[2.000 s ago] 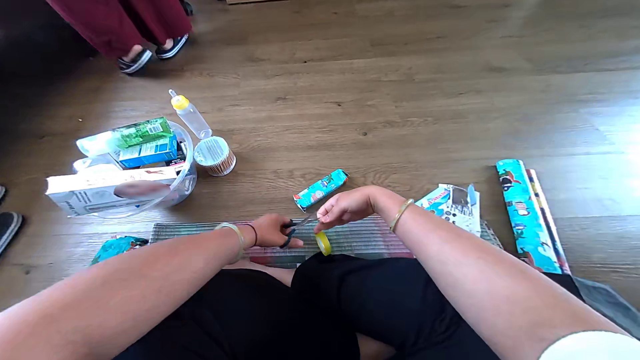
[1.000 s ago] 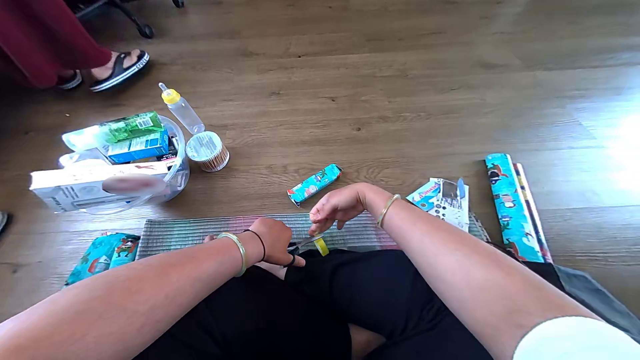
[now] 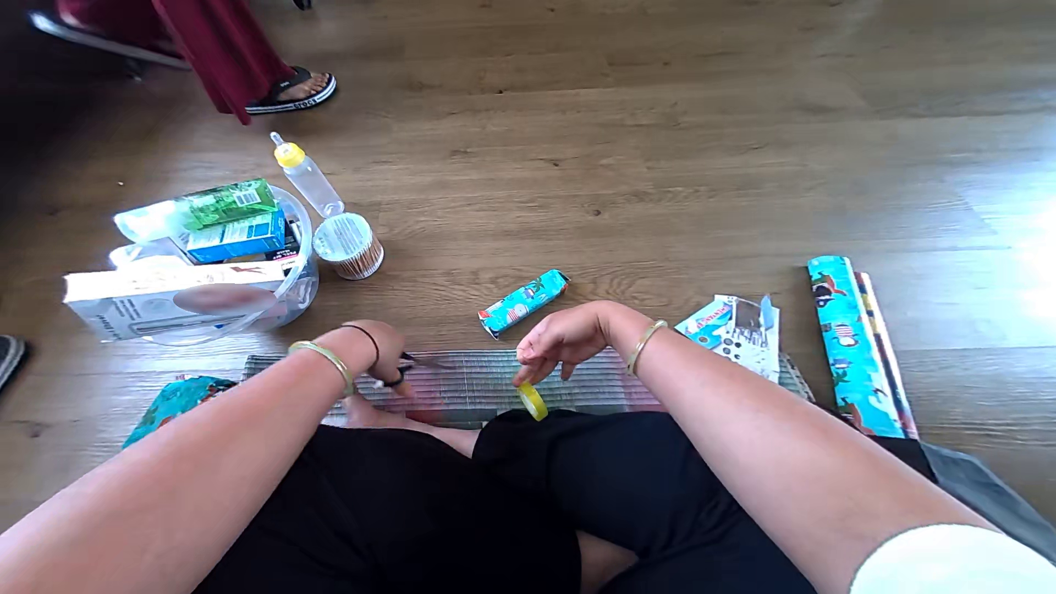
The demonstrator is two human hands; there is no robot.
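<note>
My left hand (image 3: 375, 355) holds a pair of dark-handled scissors (image 3: 403, 373) low over the striped woven mat (image 3: 470, 379), their blades pointing right. To the right, my right hand (image 3: 557, 346) hangs with bent fingers. A roll of yellow tape (image 3: 533, 401) is at its fingertips, above my black-clad leg; the exact grip is hard to see. Beyond the mat's far edge lies a small parcel in turquoise printed wrapping (image 3: 525, 304) on the wooden floor.
A clear tub (image 3: 307, 285) of boxes stands at left, beside a baby bottle (image 3: 309, 181) and a cotton swab container (image 3: 350, 246). Wrapping paper (image 3: 854, 346) and a printed packet (image 3: 738, 334) lie right. A person's sandalled foot (image 3: 301, 89) is at upper left.
My hands have moved apart; the scissors, close to the tape roll before, are now well to its left. The other person's foot has shifted to the right.
</note>
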